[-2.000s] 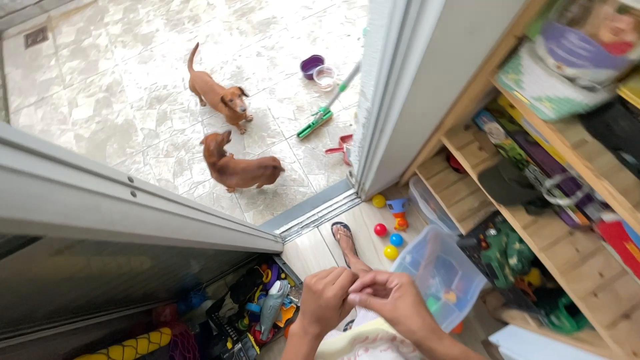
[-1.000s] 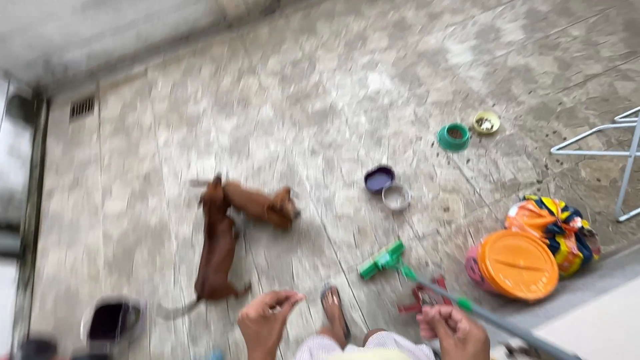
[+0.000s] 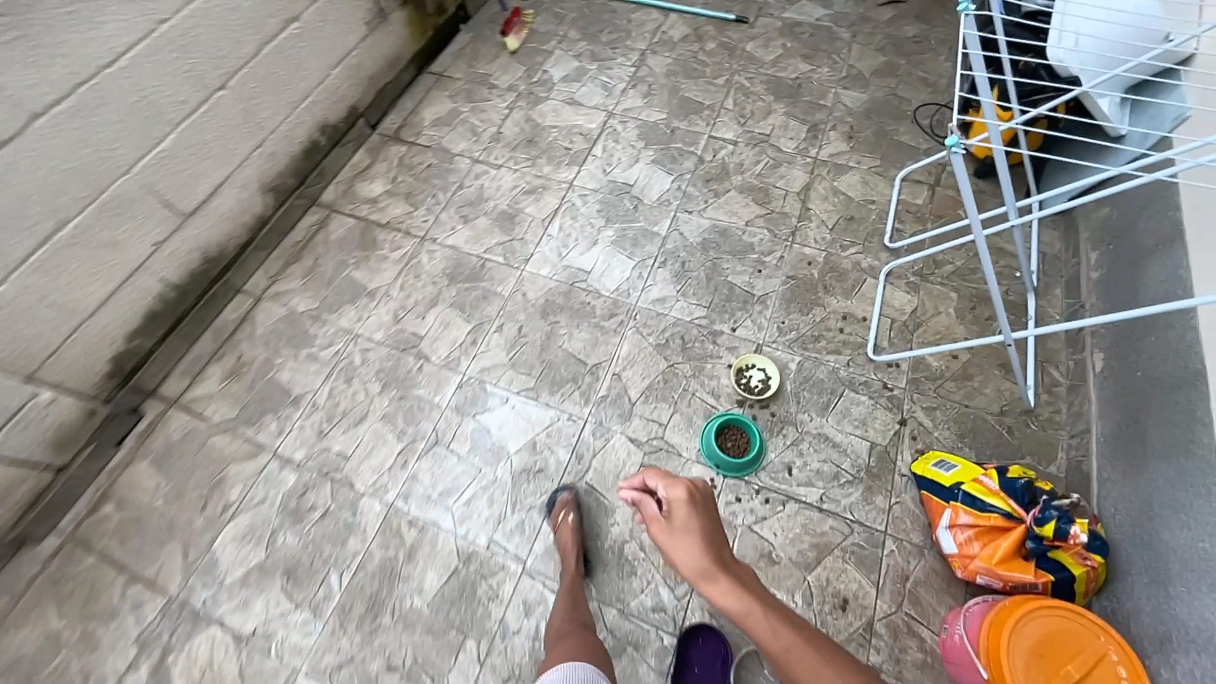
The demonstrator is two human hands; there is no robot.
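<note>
My right hand [image 3: 679,522] is over the tiled floor [image 3: 456,380], its fingers curled with the tips together; whether something small is between them I cannot tell. Just beyond it stands a green pet bowl [image 3: 731,444] of brown kibble, and behind that a cream bowl [image 3: 755,377] with some kibble. A purple bowl [image 3: 701,655] lies under my forearm at the bottom edge, beside a pale bowl that my arm partly hides. My left hand is out of the frame.
A knotted pet-food bag [image 3: 1012,527] and a pink bucket with an orange lid [image 3: 1064,646] stand at lower right. A folding drying rack [image 3: 978,218] is at upper right. A block wall [image 3: 161,171] runs along the left. A brush [image 3: 516,28] lies far off, near a blue pole [image 3: 684,9].
The view has swung from the doorway out over the patio. The two hands, together at first, have parted, and my left hand has left the view. The dogs and the green squeegee are out of view.
</note>
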